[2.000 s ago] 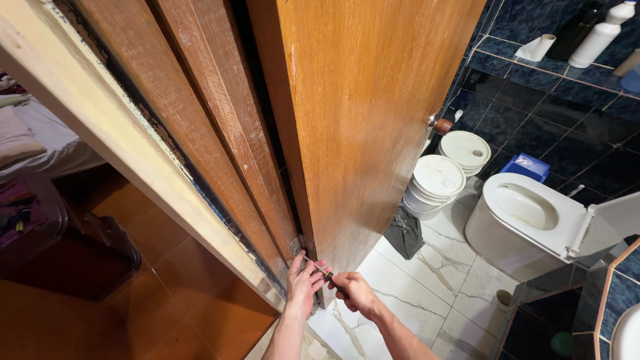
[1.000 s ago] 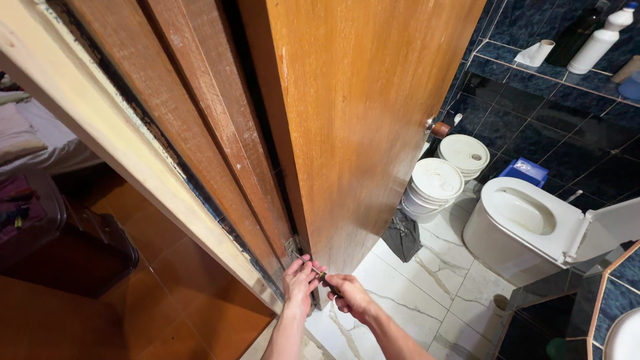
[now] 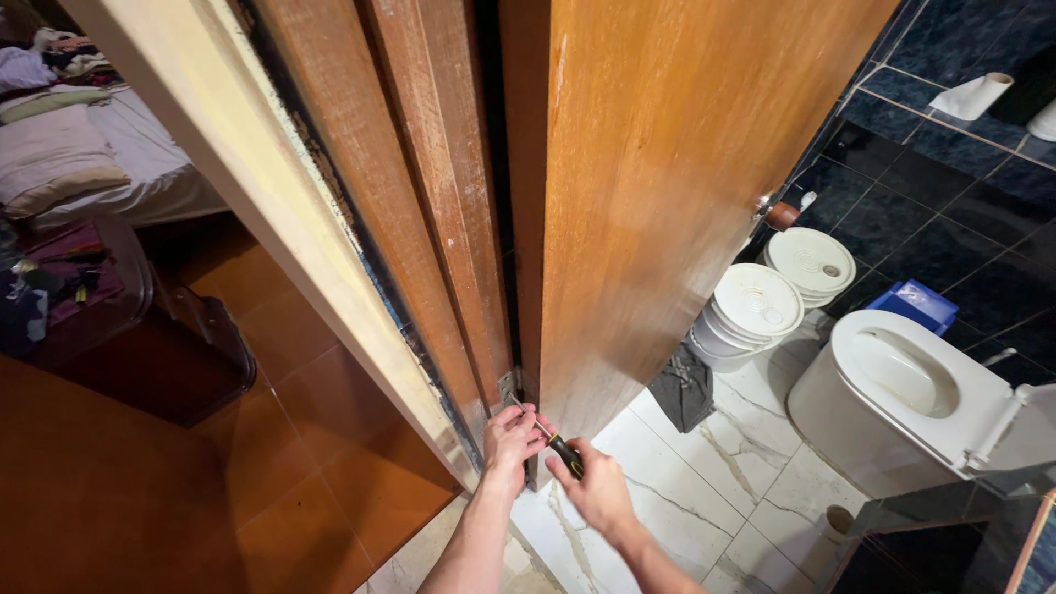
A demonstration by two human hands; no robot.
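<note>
Low at the hinge side of a wooden door (image 3: 660,181), my right hand (image 3: 600,487) grips the dark handle of a screwdriver (image 3: 566,458). The shaft points up and left toward a metal hinge (image 3: 509,386) on the wooden door frame (image 3: 445,206). My left hand (image 3: 511,437) is beside the hinge, its fingers around the front part of the shaft. Whether the tip sits in a screw is too small to tell.
White lidded buckets (image 3: 757,301) and a black bag (image 3: 685,388) stand behind the door, near a toilet (image 3: 891,396) and a blue container (image 3: 917,305). Left of the frame are a dark red bin-like container (image 3: 140,330) and a bed (image 3: 140,157).
My right hand has shifted slightly around the screwdriver handle. My left hand stays at the hinge, and the door has not plainly moved.
</note>
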